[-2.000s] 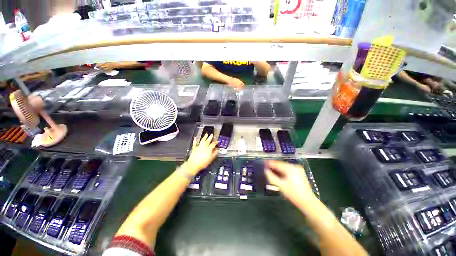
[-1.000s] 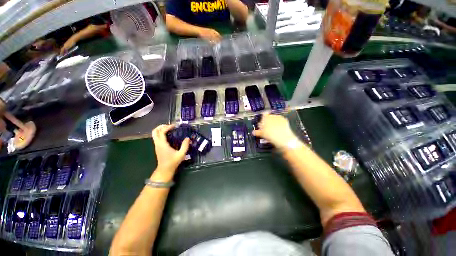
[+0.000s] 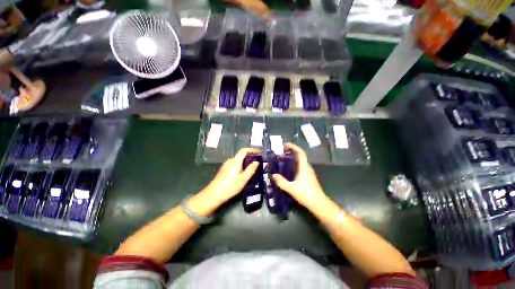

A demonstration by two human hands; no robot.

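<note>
My left hand point(image 3: 234, 176) and my right hand point(image 3: 300, 182) hold a group of keypad phones point(image 3: 270, 183) together over the green bench, just in front of the middle tray. The phones stand close side by side; some edges are blurred. The middle blister tray point(image 3: 210, 153) has five phones in its back row, such as one keypad phone point(image 3: 282, 93). Its front row holds no phones, only white paper slips point(image 3: 310, 135); the hands partly cover one slip.
A left-hand tray of phones point(image 3: 116, 148) lies at left. Stacked blister trays point(image 3: 446, 195) rise at right, with a crumpled clear clump point(image 3: 401, 188) beside them. A white fan point(image 3: 145, 45), a smartphone point(image 3: 160, 83) and a far tray point(image 3: 283, 63) are behind. A grey post point(image 3: 387, 76) stands back right.
Both hands have moved back towards me and together, with the phones between them. The phones from the middle tray's front row have been lifted out, leaving white slips. The view has shifted.
</note>
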